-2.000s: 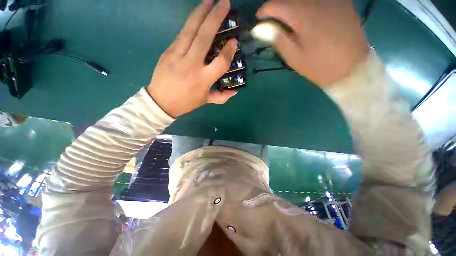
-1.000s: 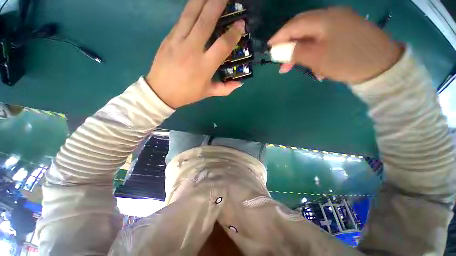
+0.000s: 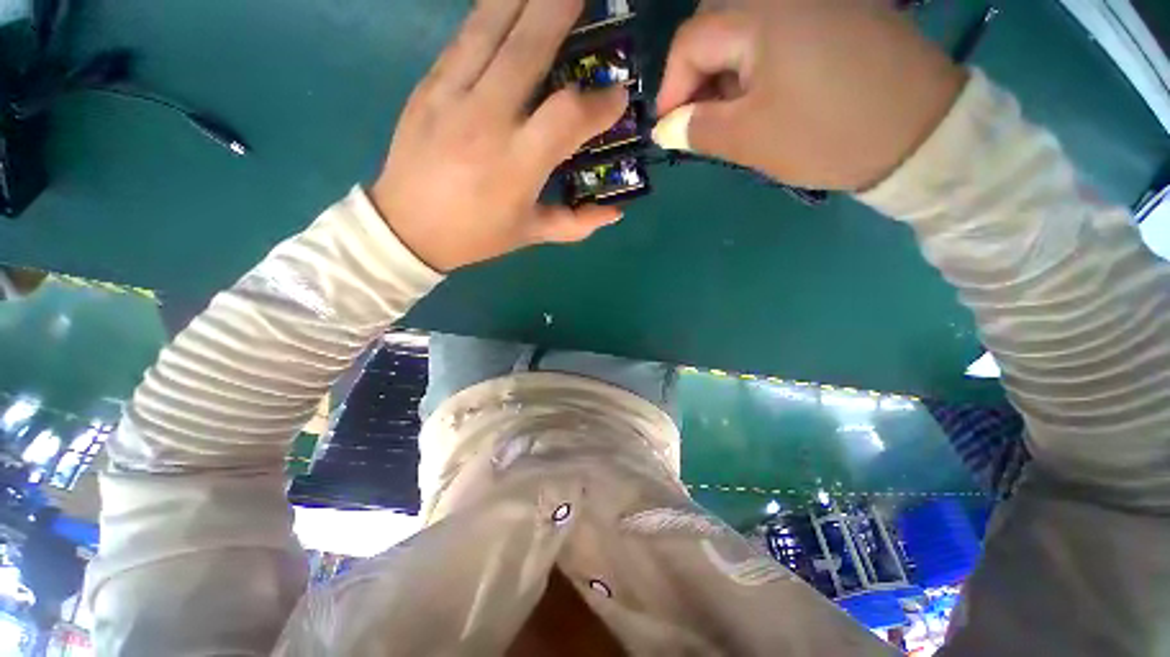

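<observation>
Several open black adapter cases [image 3: 608, 179] stand in a row on the green bench top, with yellow, white and blue board parts showing inside. My left hand [image 3: 481, 148] lies over the row's left side, fingers and thumb around the cases, covering part of them. My right hand [image 3: 802, 96] is at the row's right side, with a cream cover on a fingertip. Its thumb and finger are pinched at the cord end of a case; what lies between them is hidden. A black cord [image 3: 802, 194] comes out below the right hand.
Dark adapters with cords lie at the bench's left edge, one cord ending in a metallic plug [image 3: 234, 146]. Another cord tip [image 3: 988, 16] shows at the upper right. The green bench top [image 3: 719, 282] ends in front of my body. A pale rail [image 3: 1136, 58] runs at the upper right.
My right hand has moved back left to the cases after being further right one second ago. My left hand stays on the row, which sits slightly lower in view than one second ago at its upper end.
</observation>
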